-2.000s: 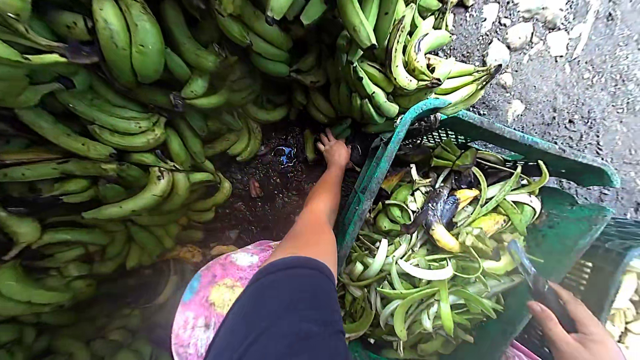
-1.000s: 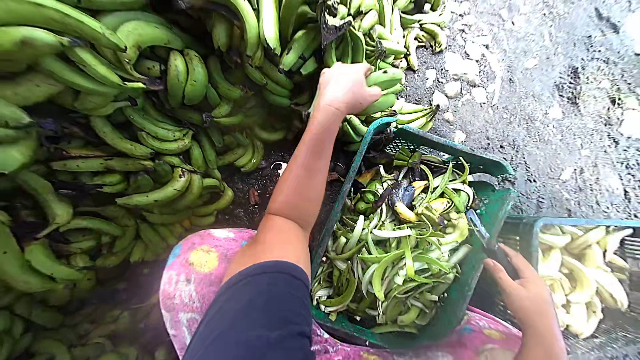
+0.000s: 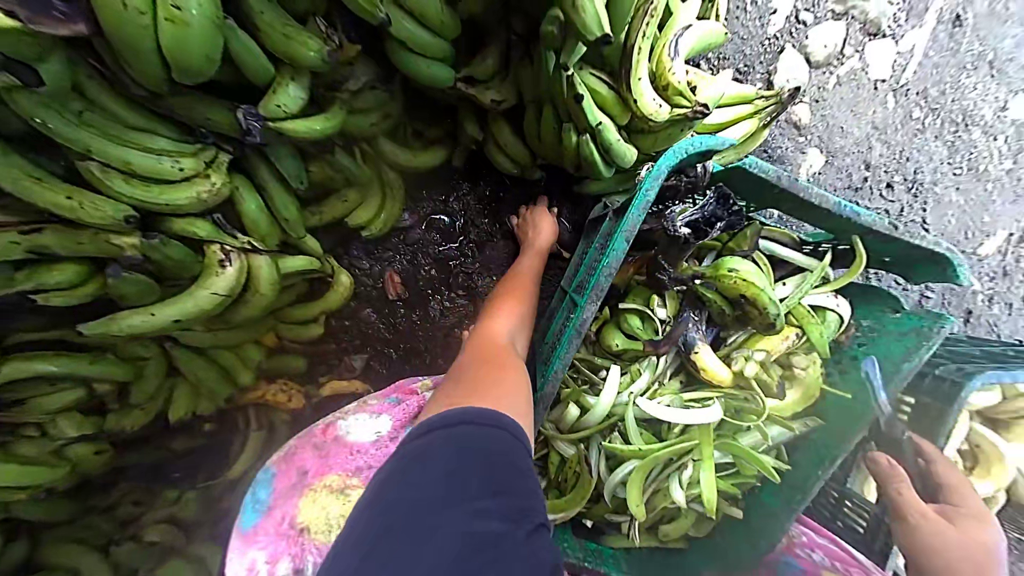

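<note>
My left hand (image 3: 534,226) reaches down to the dark wet ground between the heap of green plantains (image 3: 184,296) and the green plastic crate (image 3: 596,280). Its fingers point away from me, and whether they hold anything cannot be seen. My right hand (image 3: 936,504) grips the dark handle of a knife (image 3: 884,400), blade up, over the crate's right side. Strips of green plantain peel (image 3: 672,448) fill the crate, along with a small green bunch (image 3: 744,288), a yellow piece and blackened stalk parts.
More plantain bunches (image 3: 584,112) hang over the ground ahead, some yellowing. A second crate (image 3: 944,372) at the right edge holds peeled plantains (image 3: 988,456). Gravelly ground with pale stones (image 3: 824,44) lies at the upper right. Pink patterned cloth (image 3: 336,488) covers my lap.
A second ago my left hand was on a green bunch beyond the crate; now it is low on the ground left of the crate. My right hand keeps the knife. The view has shifted.
</note>
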